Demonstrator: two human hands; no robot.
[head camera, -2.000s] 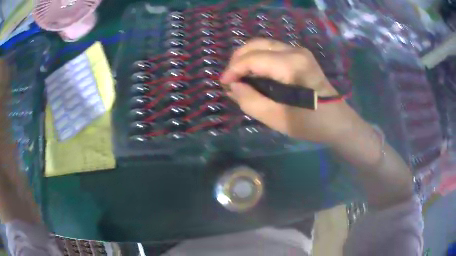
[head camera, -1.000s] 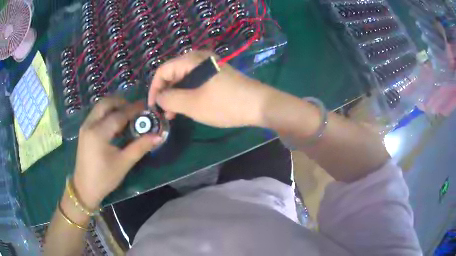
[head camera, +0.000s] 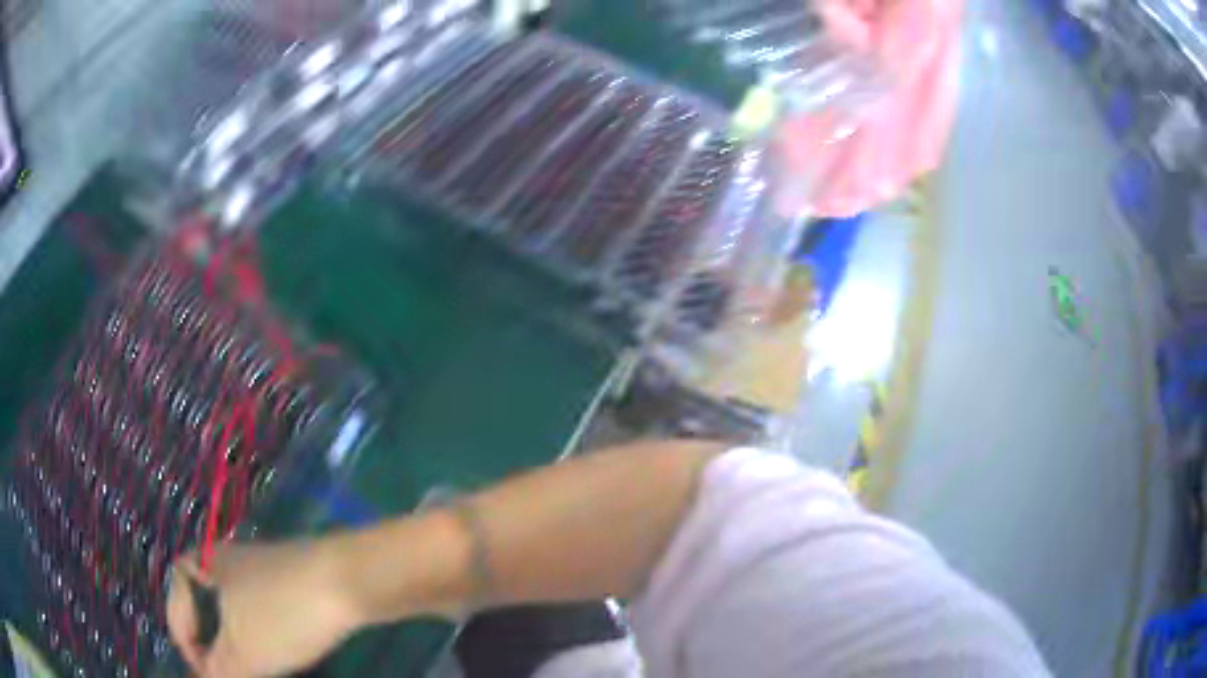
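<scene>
My right hand (head camera: 271, 616) is at the lower left of the picture, closed around the black-handled tool (head camera: 205, 607), of which only a short dark part shows. Red lead wires (head camera: 228, 464) run up from beside the hand. The blister tray of wired components (head camera: 126, 437) lies at the left, with rows of dark and silver rounds and red leads, blurred. My left hand is out of the picture, and so is the round part.
Stacked clear trays (head camera: 530, 133) with dark red rows stand at the top middle on the green mat (head camera: 424, 318). A pink cloth or sleeve (head camera: 874, 119) is at the upper right. A grey aisle (head camera: 1019, 397) with a yellow line runs down the right.
The view has swung to the right, so the tray and my right hand now show at the left. My left hand and the round part have left the picture.
</scene>
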